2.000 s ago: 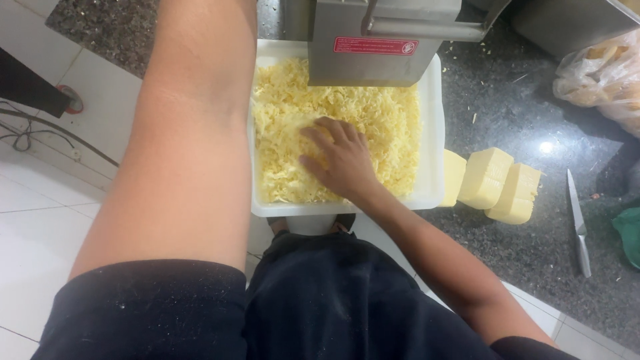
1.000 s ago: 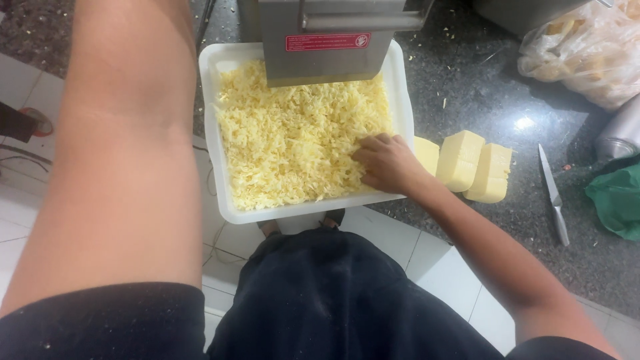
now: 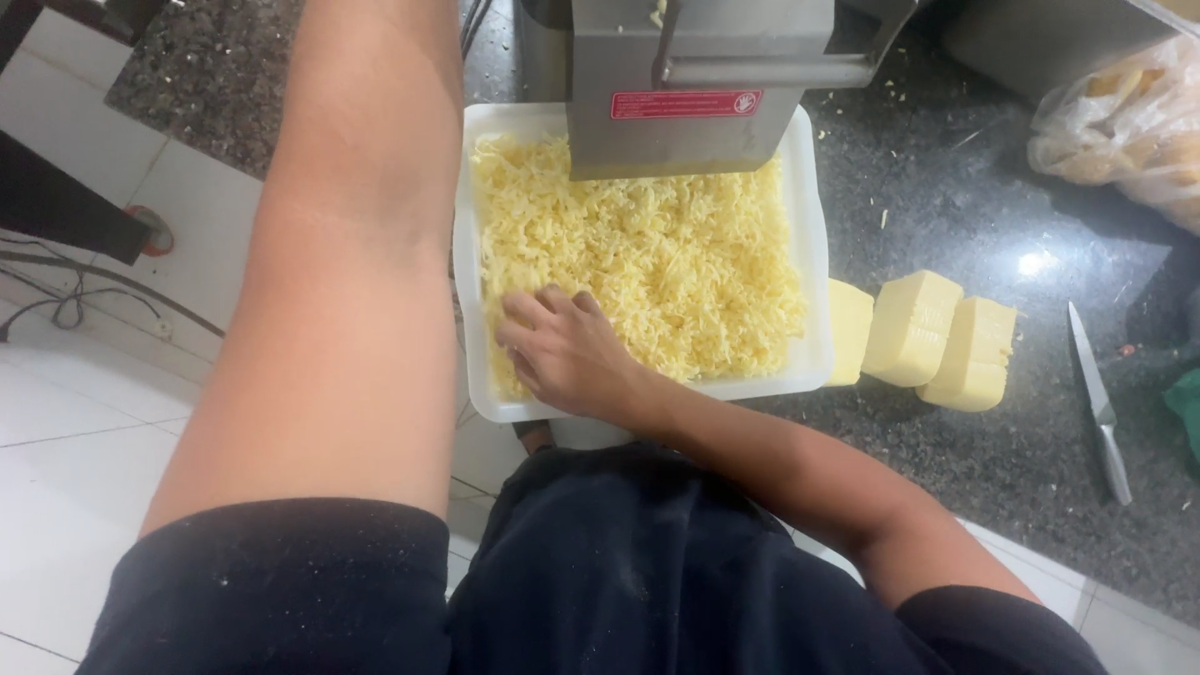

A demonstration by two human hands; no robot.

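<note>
Shredded cheese (image 3: 684,272) fills a white plastic tray (image 3: 814,234) under the metal chute of a grating machine (image 3: 689,141), which bears a red warning label. At the tray's lower left corner, my right hand (image 3: 562,347) presses into the shreds with its fingers bent; whether it grips any cannot be told. My left arm reaches up past the tray's left side, and its hand is out of the frame. Blocks of cheese (image 3: 911,328) stand side by side at the tray's right edge.
A knife (image 3: 1099,403) lies on the dark granite counter (image 3: 956,206) right of the blocks. Farther back are a clear plastic bag with food in it (image 3: 1125,141) and a metal container (image 3: 1022,37). Green material (image 3: 1186,408) shows at the right edge. Cables (image 3: 84,272) run over the tiled floor at left.
Across the shredded cheese, my right hand has moved from the tray's right side to its lower left corner. My left arm still reaches upward.
</note>
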